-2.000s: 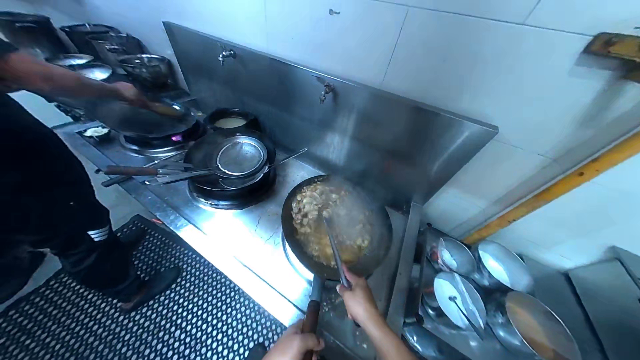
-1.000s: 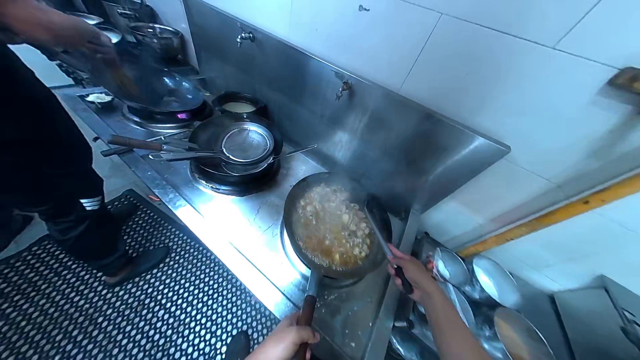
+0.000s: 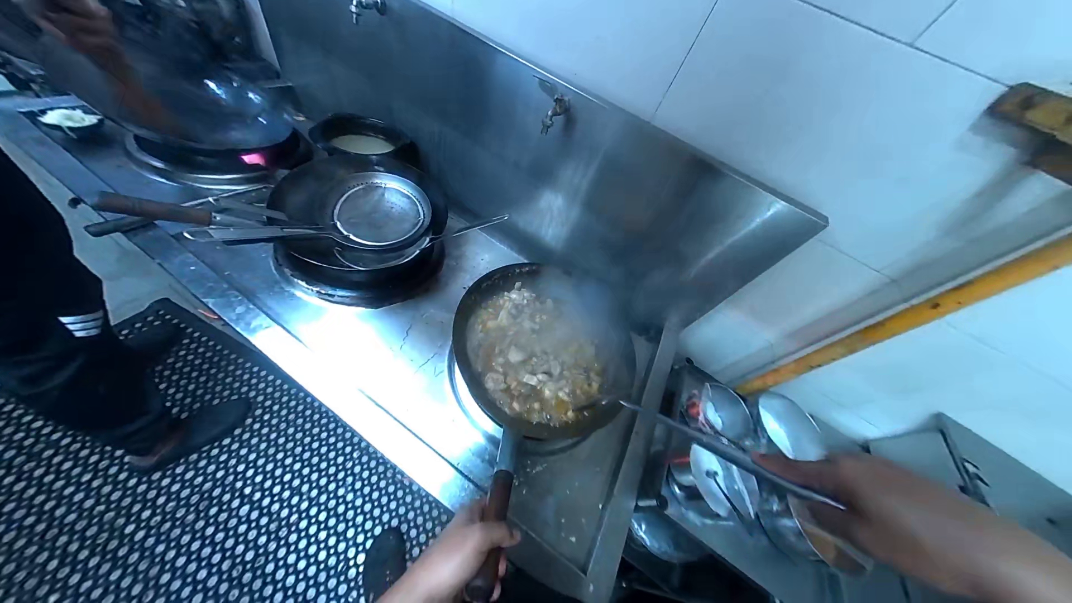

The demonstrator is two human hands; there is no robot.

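Observation:
A dark wok (image 3: pixel 469 335) sits on the right burner, with steaming chopped food in broth (image 3: pixel 536 356) inside. My left hand (image 3: pixel 469 544) is closed around its wooden handle (image 3: pixel 500 502). On the right, my right hand (image 3: pixel 829 494) grips the long metal handle of a ladle or spatula (image 3: pixel 712 444); its head is at the wok's lower right rim, partly hidden by food and steam.
A round strainer (image 3: pixel 381 211) lies over another wok (image 3: pixel 293 188). Further left, a person's hand (image 3: pixel 79 25) is by a large wok (image 3: pixel 167 100) over a flame. Metal bowls (image 3: pixel 791 425) stand right of the stove, a steel backsplash (image 3: pixel 586 193) behind it. The floor has a perforated mat (image 3: pixel 276 469).
My right hand has moved away from the wok to the right, drawing the utensil toward the rim. My left hand stays on the wok's handle. The view has shifted closer.

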